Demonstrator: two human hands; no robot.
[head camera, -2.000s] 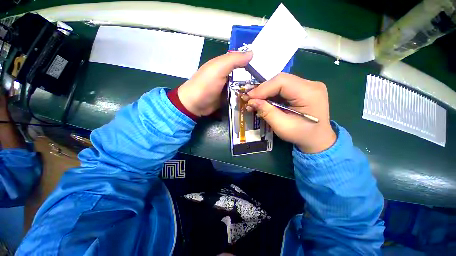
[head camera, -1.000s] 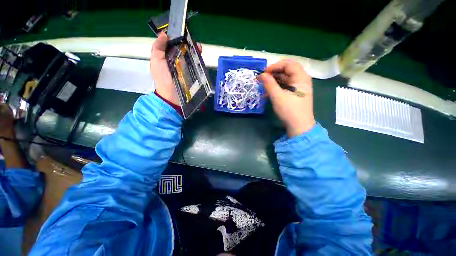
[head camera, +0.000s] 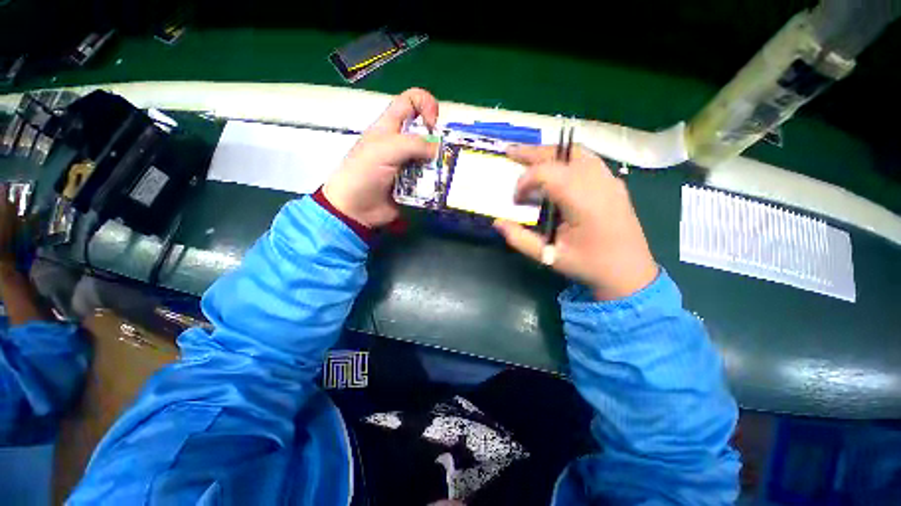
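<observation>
An opened phone (head camera: 425, 184) is held sideways above the bench, its mainboard end to the left. The white battery (head camera: 486, 185) lies flat in the phone body. My left hand (head camera: 380, 163) grips the mainboard end. My right hand (head camera: 583, 212) holds the other end with its fingers and also has a dark thin tool (head camera: 564, 143), upright between the fingers. The blue parts tray (head camera: 499, 130) is behind the phone, mostly hidden.
Another phone (head camera: 375, 54) lies on the green belt beyond the white rail (head camera: 286, 100). A taped post (head camera: 761, 94) stands at right. White sheets lie left (head camera: 272, 156) and right (head camera: 766, 240). A black box (head camera: 128, 163) and a neighbour's sleeve (head camera: 40, 371) are at left.
The phone has moved right and turned sideways. The lifted battery now lies flat in it. My right hand has left the blue tray and holds the phone's right end.
</observation>
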